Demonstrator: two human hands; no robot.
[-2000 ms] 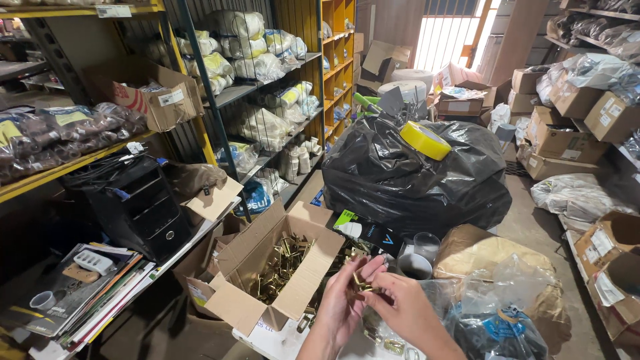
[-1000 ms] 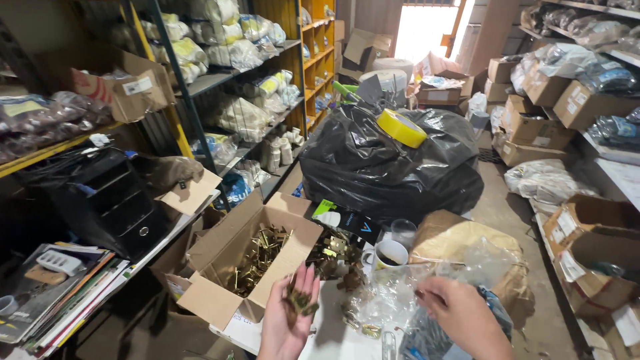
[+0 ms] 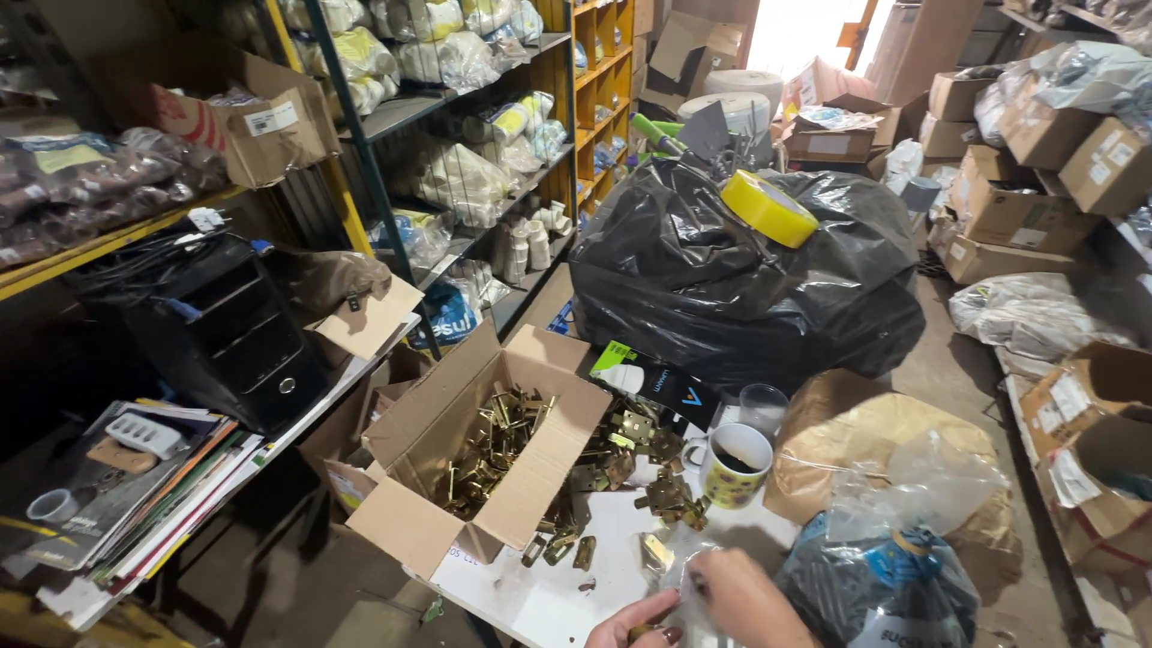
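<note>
My left hand (image 3: 637,621) is at the bottom edge, fingers curled around what seem to be brass-coloured metal pieces, partly cut off by the frame. Beside it, my right hand (image 3: 742,594) pinches a clear plastic bag (image 3: 697,551) over the white table (image 3: 540,598). Brass-coloured metal pieces (image 3: 655,551) show at the bag's upper left. An open cardboard box (image 3: 423,531) holds many brass-coloured metal hinges or brackets (image 3: 504,441). More such pieces (image 3: 670,497) lie loose to the right of the box, near a patterned mug (image 3: 736,468) of dark liquid.
Behind the table stands a large black plastic bag (image 3: 738,306) with a yellow tape roll (image 3: 769,209) on top. A brown paper bag (image 3: 837,432) and a tied plastic bag (image 3: 877,585) are at the right. A black computer tower (image 3: 234,333) stands left; shelves (image 3: 450,99) line the aisle.
My left hand, earlier open palm-up with metal pieces on it, has moved down and right to the plastic bag. My right hand has come in beside it.
</note>
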